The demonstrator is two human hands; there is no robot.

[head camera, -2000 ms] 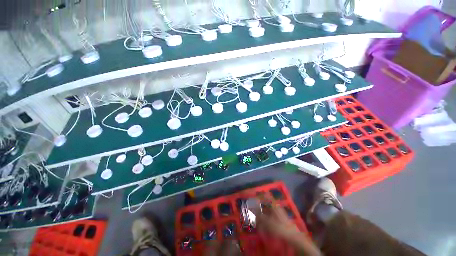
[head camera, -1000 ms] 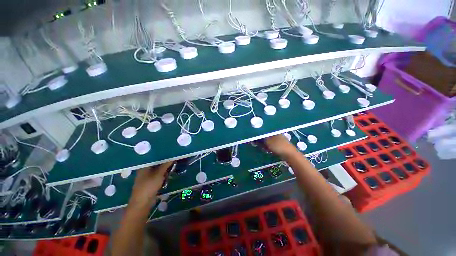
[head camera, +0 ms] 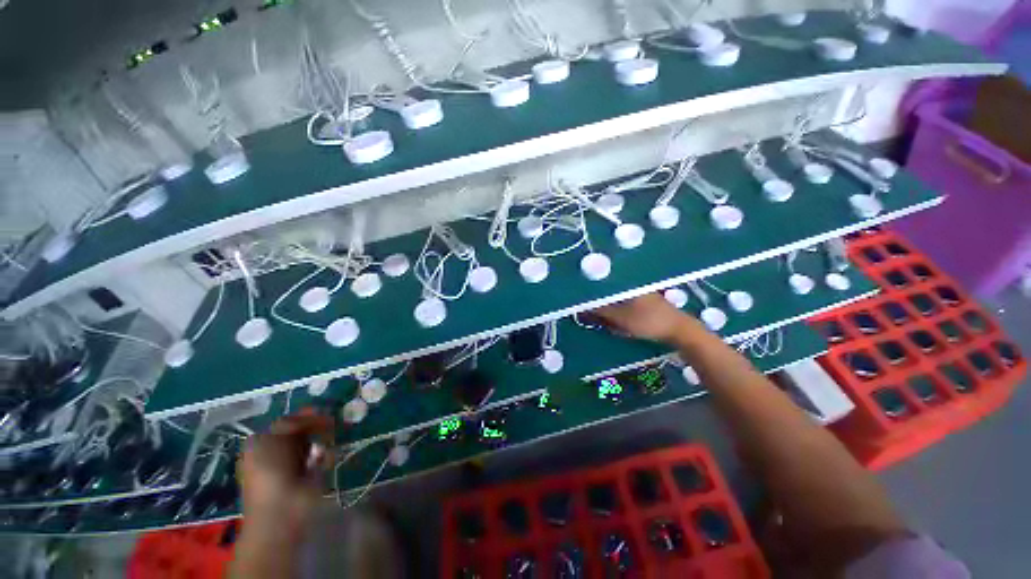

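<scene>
My left hand (head camera: 283, 452) is blurred at the lower left, in front of the lower shelves; a small bright-and-dark spot shows at its fingers, too unclear to name. My right hand (head camera: 642, 317) reaches under the second shelf's edge to the third shelf, its fingertips partly hidden beside a dark piece. A dark watch (head camera: 527, 345) lies on the third shelf near a white charging puck (head camera: 552, 361). Other dark watches lie to its left. Lit watches (head camera: 449, 428) with green digits are on the lowest shelf. The red-orange compartment tray (head camera: 596, 469) below holds dark and lit watches.
Green shelves with a white edge (head camera: 543, 134) carry white pucks and looped cables. Stacked red-orange trays (head camera: 929, 409) with dark watches stand at right, below a purple bin (head camera: 961, 192). A side tray (head camera: 170, 554) is at lower left, and a neighbouring rack is far left.
My left hand has drawn back down and left from the third shelf, where dark watches now show. My right hand stays at the third shelf. The view has shifted slightly.
</scene>
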